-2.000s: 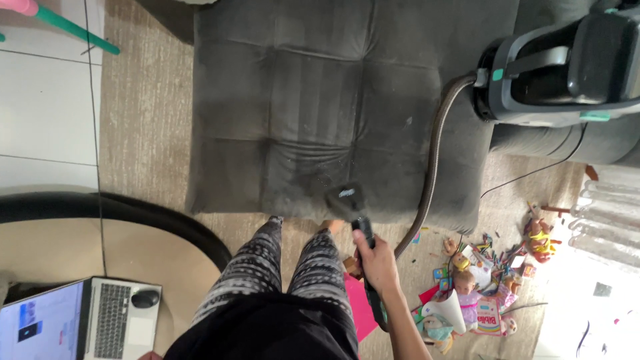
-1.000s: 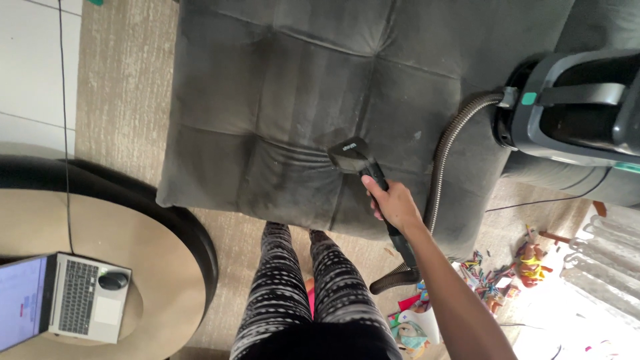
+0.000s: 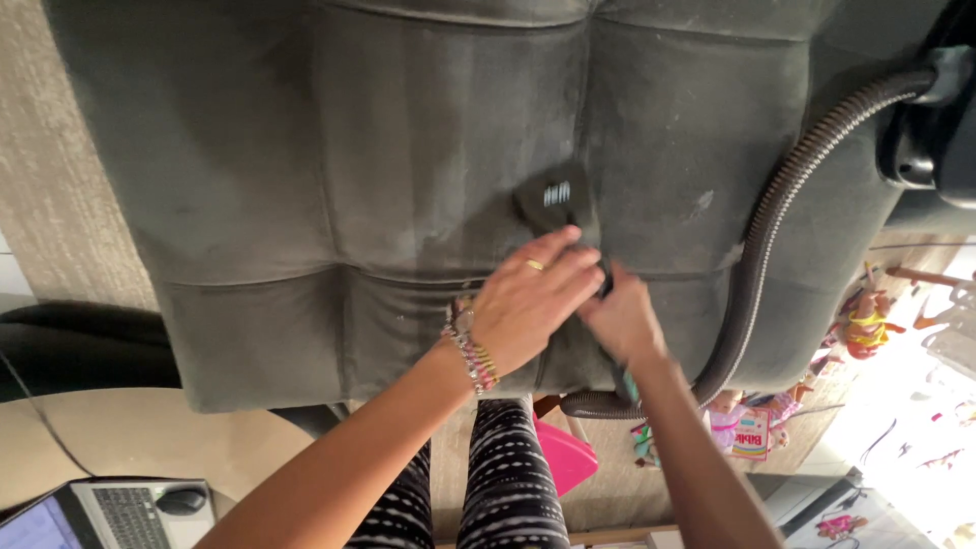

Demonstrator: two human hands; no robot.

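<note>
My right hand (image 3: 627, 316) is closed round the black handle of an upholstery cleaner's hand nozzle (image 3: 560, 197). The nozzle's head lies against a seam of the grey tufted sofa seat (image 3: 457, 145). My left hand (image 3: 530, 293), with a ring and bracelets, reaches over the neck of the nozzle; its fingers are somewhat spread and touch or hover over it, and its palm side is hidden. A ribbed hose (image 3: 762, 229) curves from below my right forearm up to the dark cleaner machine (image 3: 930, 130) at the right edge.
At lower left, a laptop (image 3: 130, 511) with a black mouse (image 3: 181, 500) lies on a round beige table (image 3: 252, 438). Dolls (image 3: 869, 320) and a book (image 3: 751, 435) lie on the floor at right. A pink object (image 3: 564, 456) is beside my legs. A thin cord crosses the table.
My left hand has come into view and moved onto the nozzle's neck. My right hand still grips the handle. The view has moved closer to the sofa.
</note>
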